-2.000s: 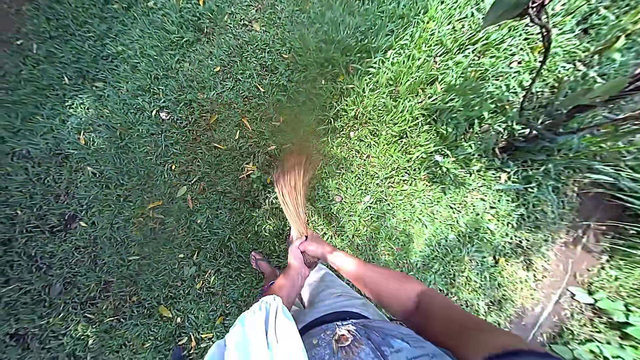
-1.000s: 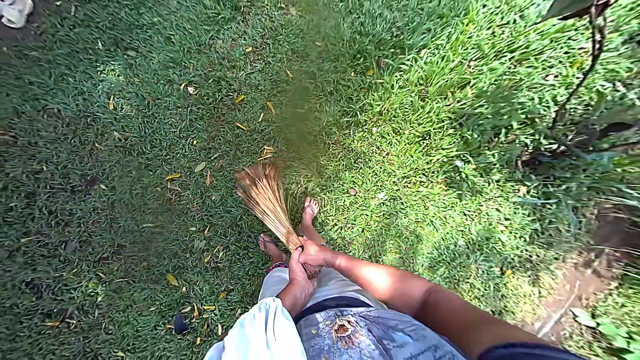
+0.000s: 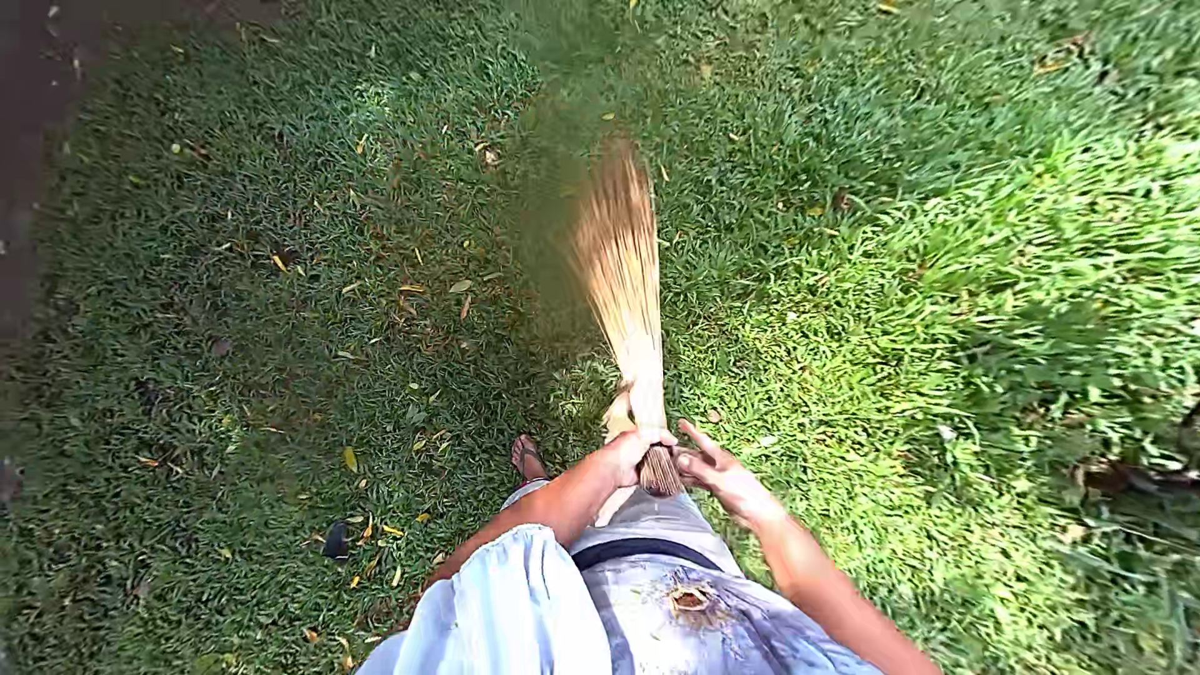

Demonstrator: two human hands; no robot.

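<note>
A broom of bound thin sticks (image 3: 635, 319) points away from my body, its spread bristle ends blurred and its bundled butt toward my waist. My left hand (image 3: 637, 452) is closed around the broom near the butt. At the butt's right side is my right hand (image 3: 714, 469), fingers apart and not wrapped around it; whether its fingertips touch the sticks I cannot tell. A pale cloth or part of the trousers shows behind the broom.
Grass (image 3: 281, 375) with scattered yellow and brown leaves surrounds me. My foot in a sandal (image 3: 528, 457) stands left of the broom. A small dark object (image 3: 337, 541) lies at lower left. Bare dark ground (image 3: 23, 169) borders the grass at far left; taller sunlit grass (image 3: 1031, 234) is at right.
My right hand, closed at the broom's butt in the earlier frames, has opened and moved off to the right. The broom has swung from pointing up-left to nearly straight ahead.
</note>
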